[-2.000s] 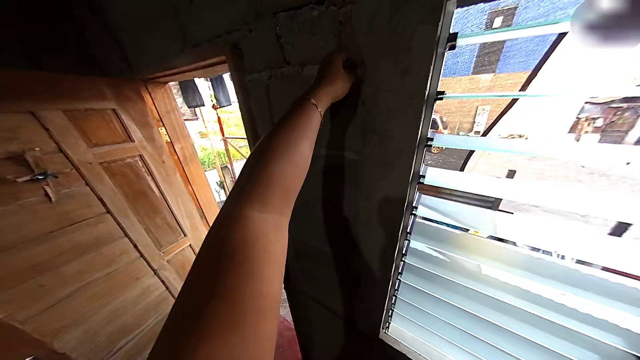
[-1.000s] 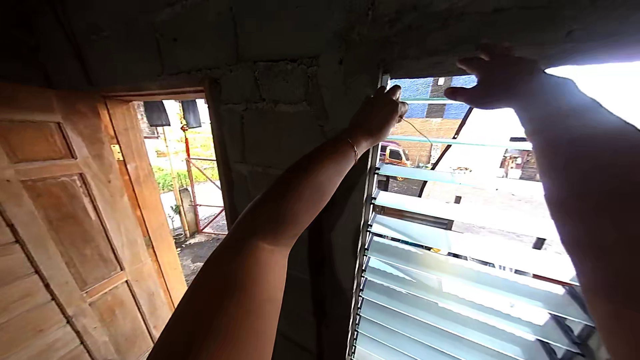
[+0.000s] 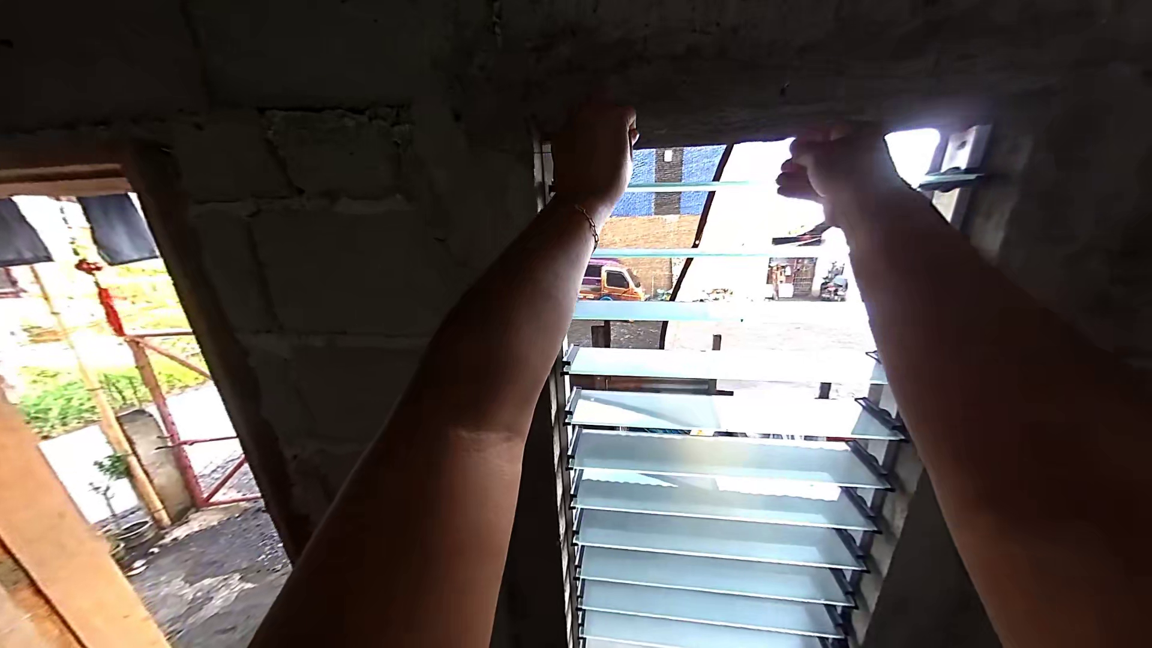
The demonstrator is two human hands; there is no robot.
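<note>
Both arms reach up to the top of a louvred glass window (image 3: 720, 457) set in a dark concrete-block wall. My left hand (image 3: 594, 155) is at the window's upper left corner, its fingers curled near the underside of the wall above; a thin bracelet circles the wrist. My right hand (image 3: 828, 166) is at the upper right part of the opening, fingers bent, also close to that top edge. Shadow and glare hide whether either hand grips anything. Below them the glass slats lie tilted in a metal louvre frame (image 3: 886, 477).
At the left, a wooden door frame (image 3: 211, 360) surrounds a doorway, with an orange-brown wooden door (image 3: 63, 531) at its lower left. A red metal gate (image 3: 157, 396) stands outside. Dark cloths (image 3: 119, 227) hang across the doorway's top.
Two seconds ago the left hand was on the wall left of the window; it is now at the window's upper left corner. The right hand has come into view and moved along the window's top. The view has swung right.
</note>
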